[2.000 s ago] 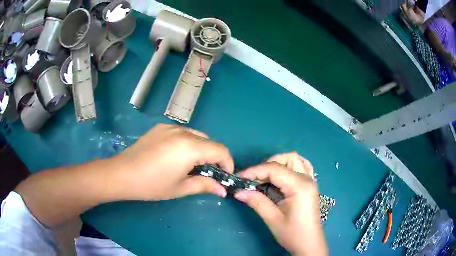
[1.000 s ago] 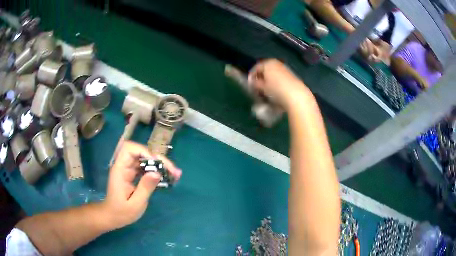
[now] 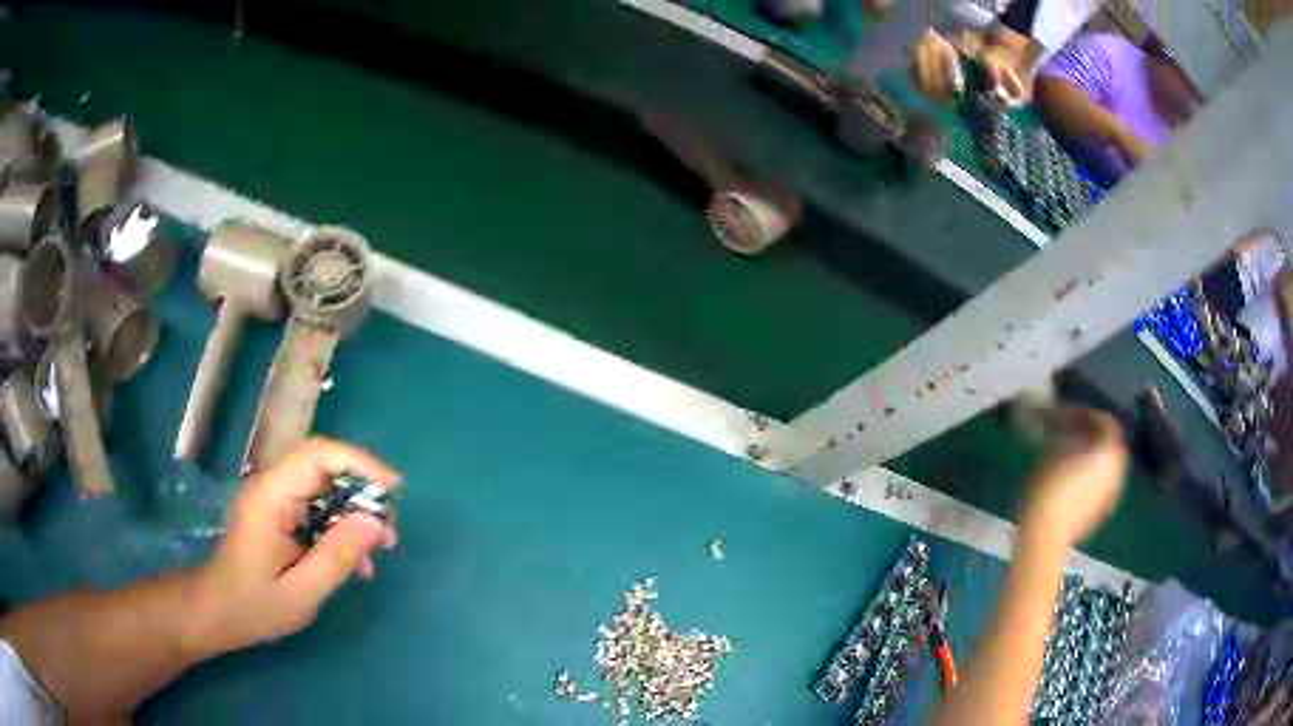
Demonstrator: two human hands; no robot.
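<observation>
My left hand (image 3: 291, 546) is closed around several small circuit boards (image 3: 340, 508), green with silver and white parts, above the teal bench. My right hand (image 3: 1085, 475) is blurred, stretched far right over the conveyor beyond the metal post. A blurred beige shape shows at its fingertips; whether it is gripped cannot be told. An open housing half (image 3: 291, 390) with a round spoked head lies just behind my left hand, its handle's lower end partly hidden. A closed-looking hammer-shaped unit (image 3: 213, 376) lies left of it.
Barrel housings (image 3: 85, 319) are heaped left. Small loose parts (image 3: 659, 652) lie front centre. Board strips (image 3: 882, 631) and an orange-handled tool (image 3: 944, 655) lie right. A pale metal post (image 3: 993, 333) slants across. A housing (image 3: 749, 220) is on the dark green belt. People's hands show opposite.
My right hand went from working at the boards to holding a housing over the belt, then moved far right. My left hand kept the boards and moved left. The view shifted right.
</observation>
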